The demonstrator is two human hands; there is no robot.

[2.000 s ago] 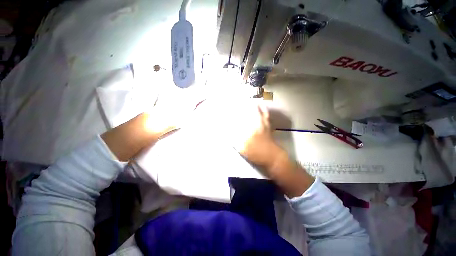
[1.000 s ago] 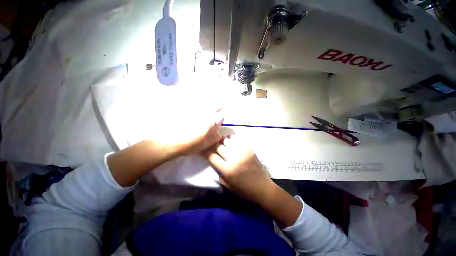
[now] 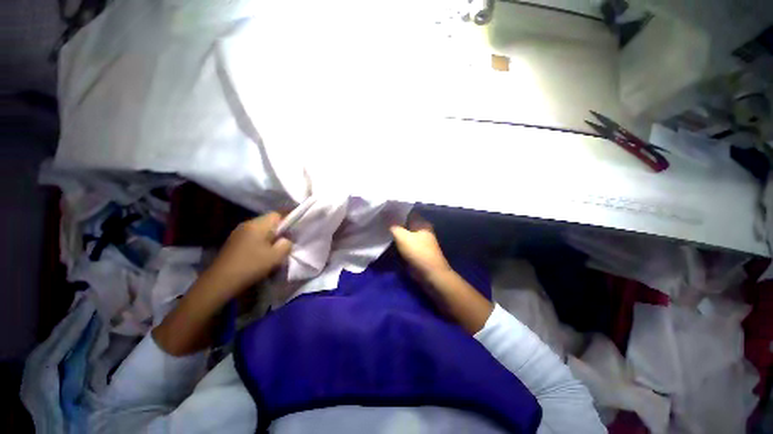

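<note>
A pale pink fabric piece [image 3: 326, 233] hangs over the front table edge above my lap, bunched and wrinkled. My left hand [image 3: 258, 246] grips its left edge. My right hand [image 3: 417, 246] is at its right side, fingers bent and slightly blurred; whether they hold the cloth I cannot tell. The cloth's upper part merges into the lamp's glare on the table. A wide pale cloth [image 3: 161, 93] lies on the table at left. The presser foot area [image 3: 481, 12] shows at the top edge.
Red-handled snips [image 3: 631, 142] lie on the white table [image 3: 525, 161], right of a small tan block [image 3: 500, 63]. A dark line runs towards them. Pale pieces fill the space below the table at left [image 3: 127, 288] and right [image 3: 691, 356]. A purple apron [image 3: 373, 347] covers my lap.
The view has tilted down, so the lamp and red lettering are gone. Both hands have moved from the tabletop to the front edge and apart, with the fabric drawn down between them.
</note>
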